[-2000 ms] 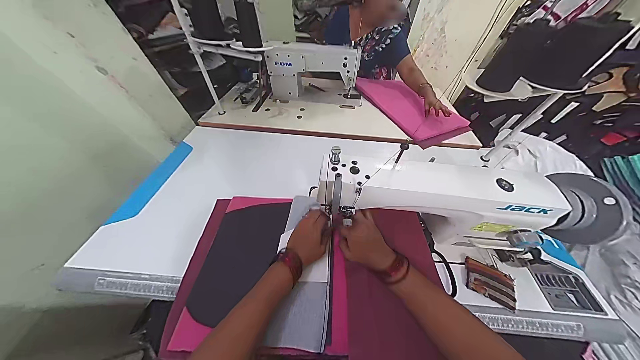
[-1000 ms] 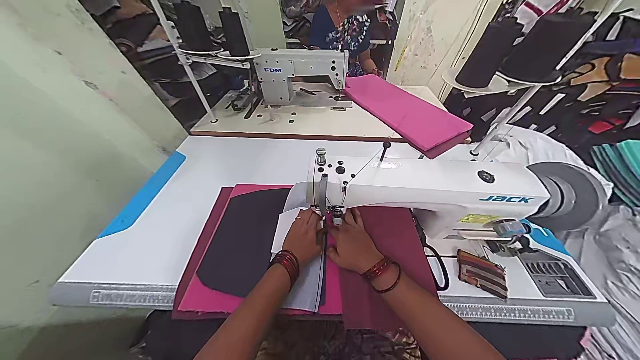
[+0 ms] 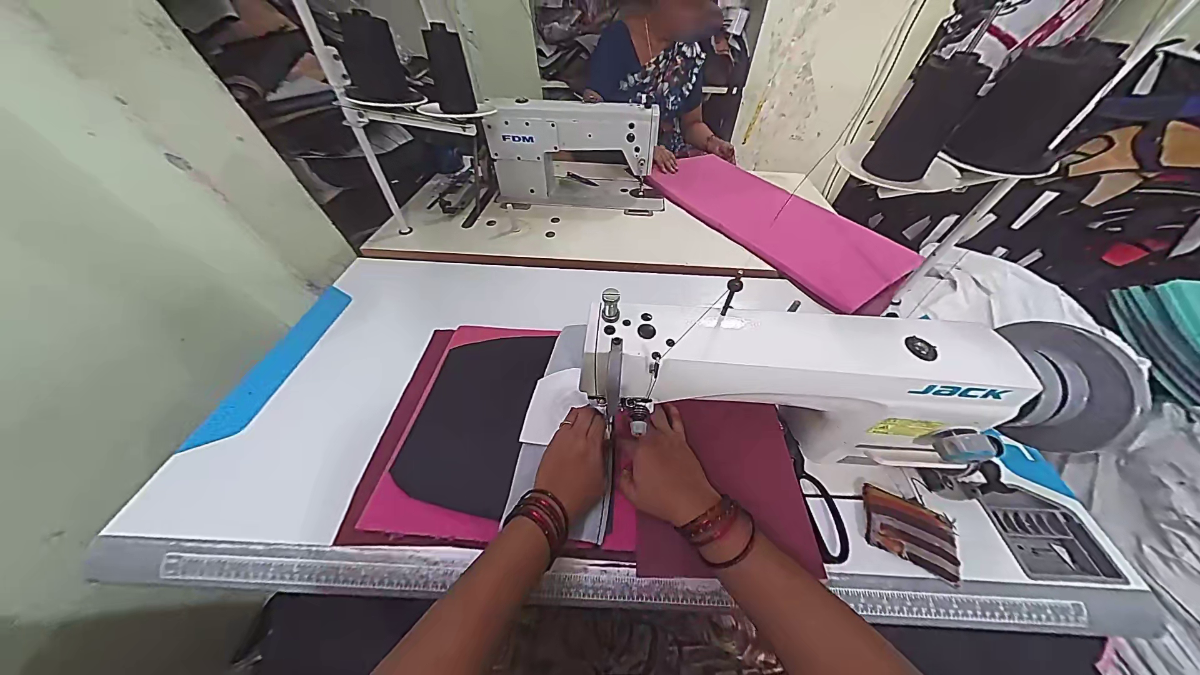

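Observation:
A white Jack sewing machine [image 3: 806, 352] stands over layered fabric in the head view. My left hand [image 3: 574, 461] lies on the grey fabric strip [image 3: 553, 502], just left of the needle area, fingertips near the presser foot. Close on the other side, my right hand [image 3: 667, 466] presses with bent fingers on the maroon fabric [image 3: 741, 487]. Between the hands runs a dark strip on pink fabric [image 3: 623, 530]. A dark rounded panel [image 3: 473, 422] and a white piece [image 3: 551, 408] lie to the left. The machine head hides the needle and part of the fingertips.
Behind is an FDM sewing machine [image 3: 572, 150] with folded pink fabric [image 3: 787, 225] beside it and a person at its far side. Black thread cones [image 3: 923, 117] stand at right. Scissors' black handle [image 3: 830, 525] and a striped fabric scrap [image 3: 911, 532] lie right of the maroon fabric.
The folded pink fabric on the far table has been spread out longer toward the right, and the person's hand has drawn back to its far end. My hands remain beside the needle area.

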